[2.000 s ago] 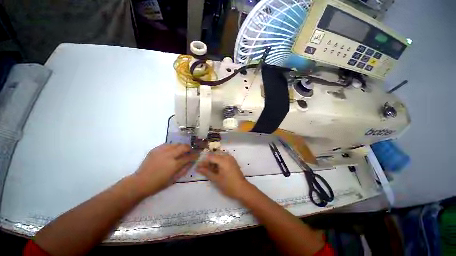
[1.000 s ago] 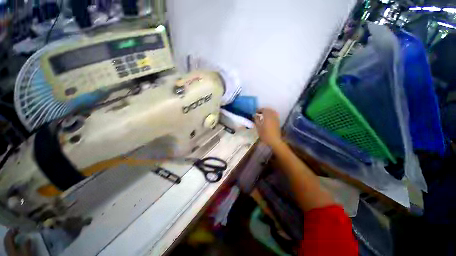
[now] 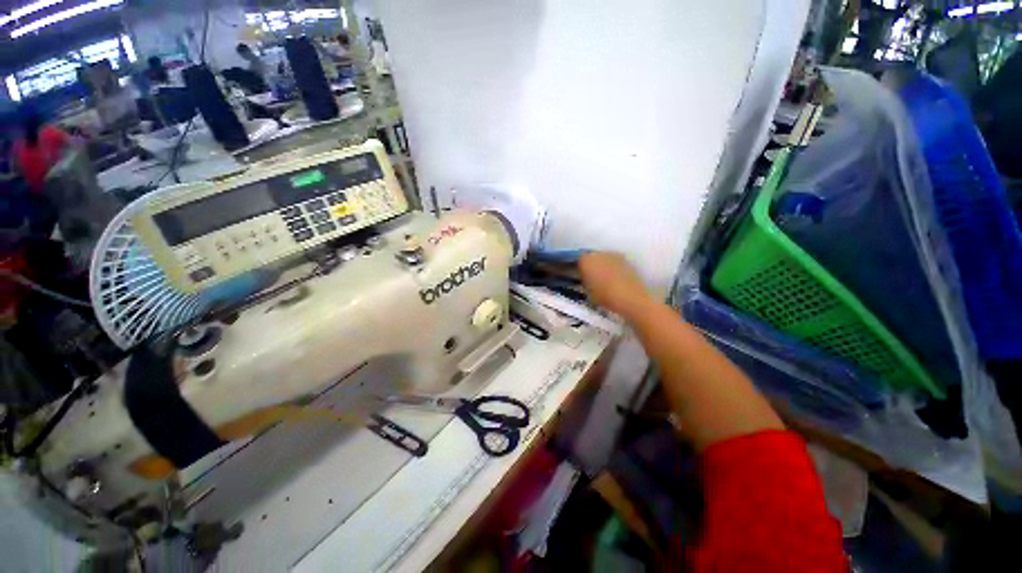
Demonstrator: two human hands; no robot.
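My right hand [image 3: 606, 280] reaches to the right end of the sewing machine, by a blue thing [image 3: 563, 255] behind the handwheel. Its fingers are partly hidden and blurred, so I cannot tell whether it grips anything. The cream machine head [image 3: 370, 302] with "brother" lettering stands at left and centre. Fabric shears [image 3: 493, 423] with black handles lie on the bed's front part, and small black thread snips [image 3: 399, 435] lie left of them. A narrow white strip [image 3: 566, 307] lies at the machine's right end. My left hand is not in view.
The control panel [image 3: 275, 213] stands above the machine, with a white fan [image 3: 123, 285] behind it. A green plastic basket [image 3: 813, 302] with plastic-wrapped material and a blue basket [image 3: 969, 202] are at right. A ruler scale runs along the table's front edge. Thread cones stand far back.
The view has swung right from the needle area. My right hand has left the needle area for the machine's right end. My left hand has gone out of view.
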